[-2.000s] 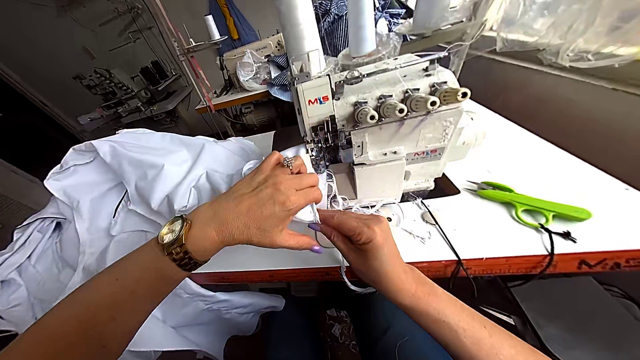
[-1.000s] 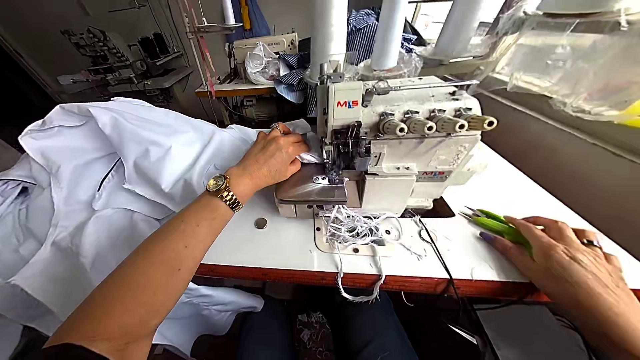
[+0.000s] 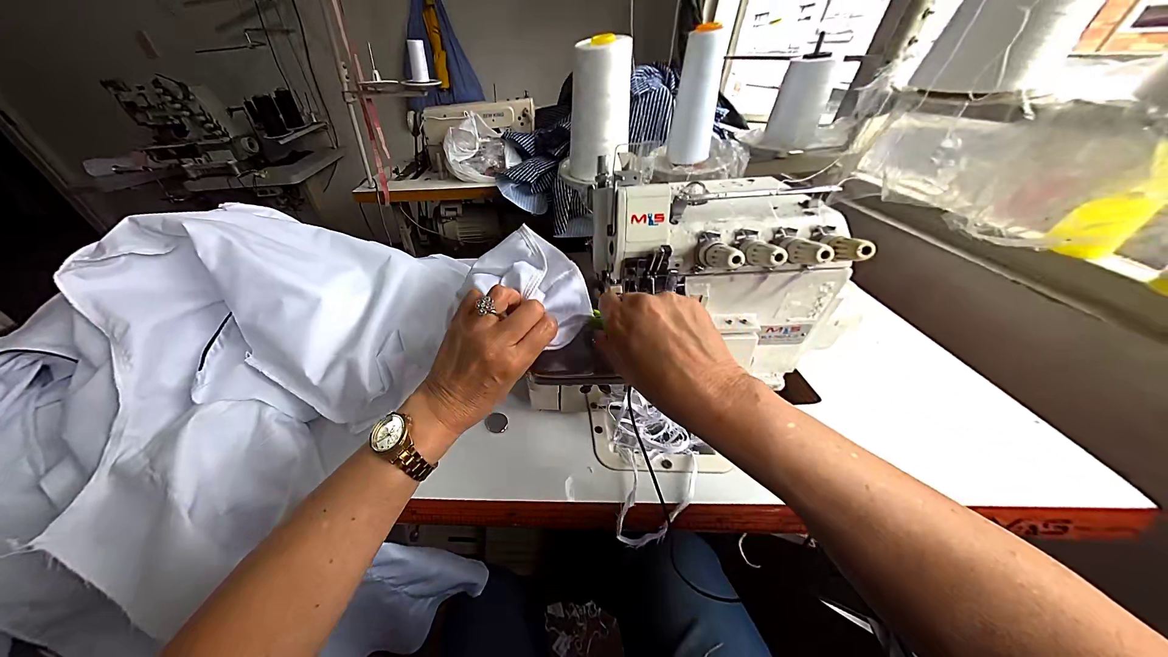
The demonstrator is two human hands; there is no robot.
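My left hand (image 3: 497,351) pinches the gathered edge of a white cloth garment (image 3: 301,301), just left of the needle area of an overlock sewing machine (image 3: 757,246). The garment spreads over the left side of the table. My right hand (image 3: 662,342) is closed around green thread snips (image 3: 597,319), mostly hidden by the fingers, in front of the presser foot. From this hand a black cord (image 3: 650,465) hangs over the table edge. White thread and trimmings (image 3: 662,429) lie in a tangle below the machine.
A small round metal disc (image 3: 496,422) lies on the white table (image 3: 912,438) beside the machine base. Thread cones (image 3: 600,109) stand behind the machine. Another sewing machine (image 3: 479,114) is further back, with striped cloth and a plastic bag. Plastic sheeting (image 3: 985,173) covers the right sill.
My right hand has moved from the table's right side to the machine, carrying the green snips. My left hand now holds the cloth edge raised and further out from the needle area.
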